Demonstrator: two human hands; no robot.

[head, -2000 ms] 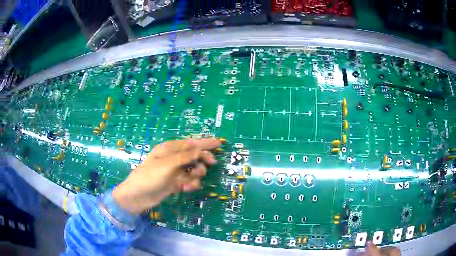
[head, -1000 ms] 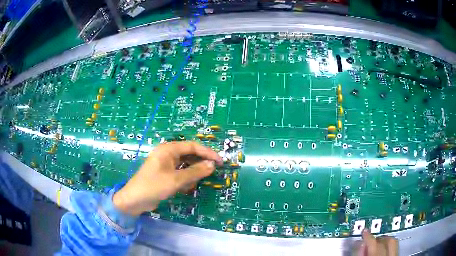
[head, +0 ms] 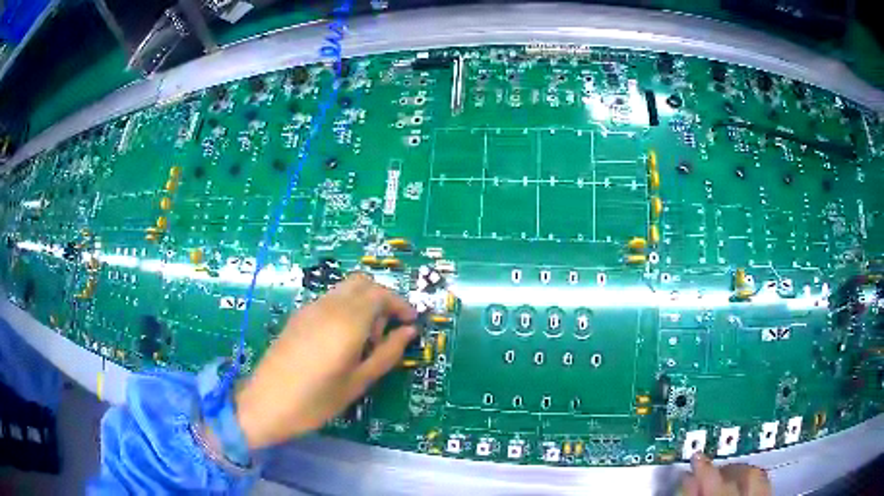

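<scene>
A large green circuit board (head: pixel 538 208) lies in front of me, with white printed outlines and many small parts. My left hand (head: pixel 330 354) is over its middle left, thumb and forefinger close together beside a cluster of small silvery-topped capacitors (head: pixel 429 281). Something small and dark shows by these fingertips, but I cannot tell whether they grip it. Yellow-orange capacitors (head: pixel 382 262) stand near this hand. My right hand (head: pixel 725 477) is cut off by the bottom edge, fingertips at the white square connectors (head: pixel 694 444) on the near edge; what it holds cannot be seen.
A blue ground cord (head: pixel 281 208) runs from the top, coiled there, across the board to the blue strap (head: pixel 221 415) at my left wrist. Metal rails edge the board, far (head: pixel 242 66) and near (head: pixel 582 477). A dark bin (head: pixel 790 12) shows at the top right.
The view has shifted, so the board sits higher and the far bins have mostly left the picture. My left hand's fingertips have moved down from the upper yellow capacitors, thumb and forefinger closer together.
</scene>
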